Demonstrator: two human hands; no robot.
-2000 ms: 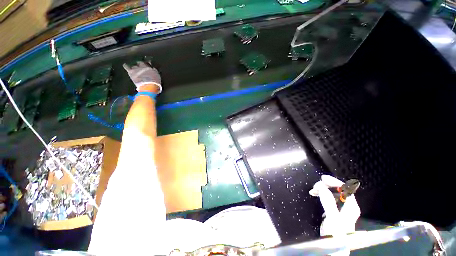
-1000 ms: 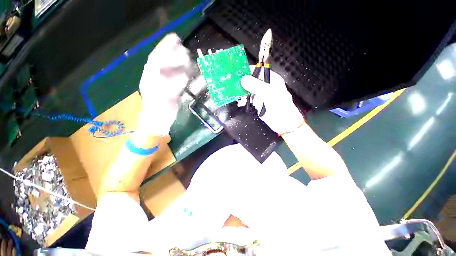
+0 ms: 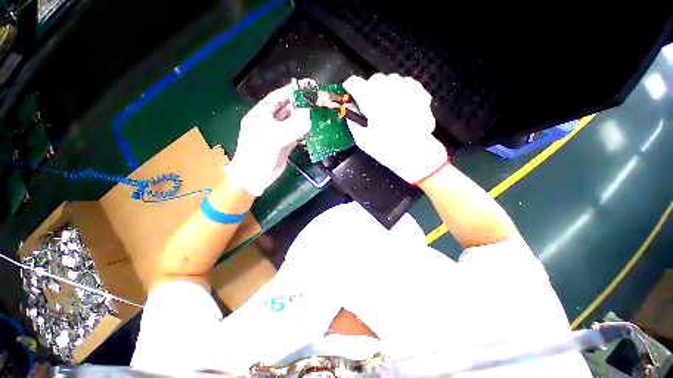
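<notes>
A green circuit board (image 3: 325,138) is held up over the black tray (image 3: 373,184). My left hand (image 3: 271,139), in a white glove with a blue strap (image 3: 221,212) at the wrist, grips the board's left edge. My right hand (image 3: 397,122), in a white glove, is closed around the diagonal cutters (image 3: 341,102), whose orange and black handles partly show. The cutter jaws lie over the board's upper part, near the silvery parts at its top left corner. Whether the jaws are closed on a lead cannot be told. Bright specks dot the tray.
A brown carton (image 3: 118,277) with silvery metal parts (image 3: 66,284) is at the lower left. A coiled blue cord (image 3: 159,187) lies over its flap. A black perforated box (image 3: 472,66) stands behind the tray. A metal handle (image 3: 313,177) is at the bench edge. Boards on the dark conveyor show at far left.
My left hand has come to the board and taken hold of its left side. My right hand has turned the cutters from pointing up to pointing left, across the board.
</notes>
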